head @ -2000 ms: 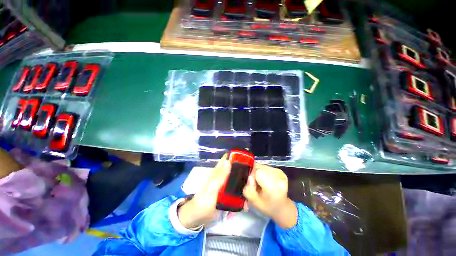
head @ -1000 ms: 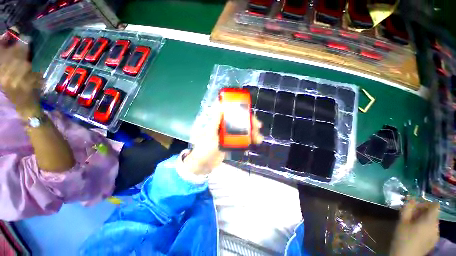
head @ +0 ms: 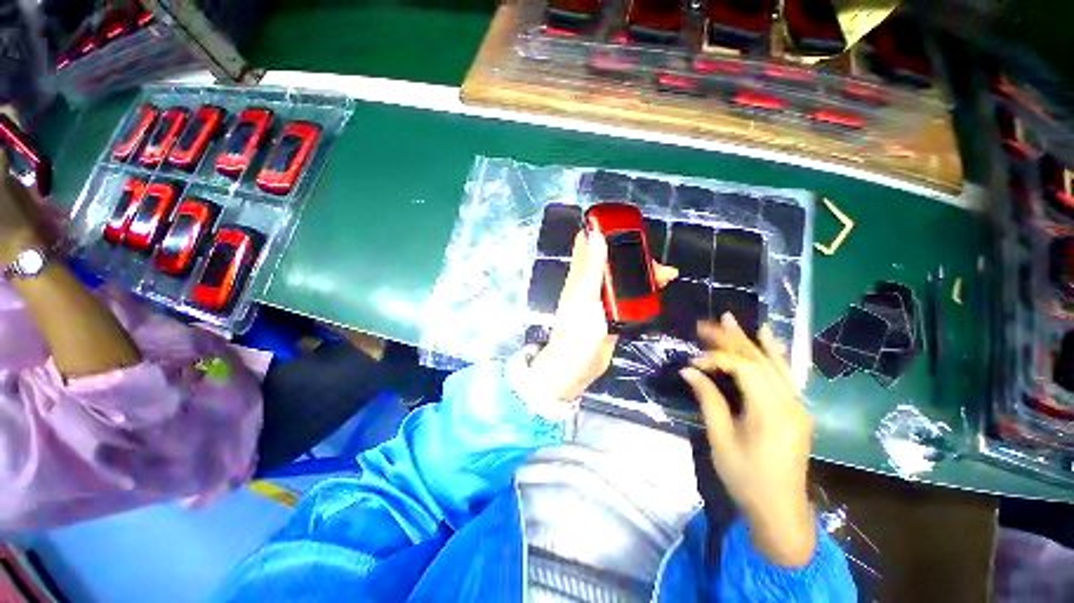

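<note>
My left hand [head: 579,309] holds a glossy red device housing [head: 627,265] with a dark window facing up, above the lens tray. My right hand [head: 760,430] is over the front part of the tray, fingers spread; I see nothing clearly held in it. Shiny clear film-like streaks [head: 651,363] show just left of its thumb. The lens tray [head: 791,269] holds rows of black panels [head: 736,257] in clear plastic, partly hidden by both hands and the housing.
Tray of red units [head: 273,212] at left. Trays of units [head: 718,73] on cardboard [head: 565,108] behind; stacked trays [head: 1022,283] at right. Loose black panels [head: 866,332], a cream frame piece [head: 839,226] and crumpled film [head: 913,438] right of the lens tray. Coworker's arm [head: 71,312] at left.
The housing went from both hands near the bench edge to my left hand alone over the tray, and now tilts differently. My right hand, unseen a second ago, is back in view.
</note>
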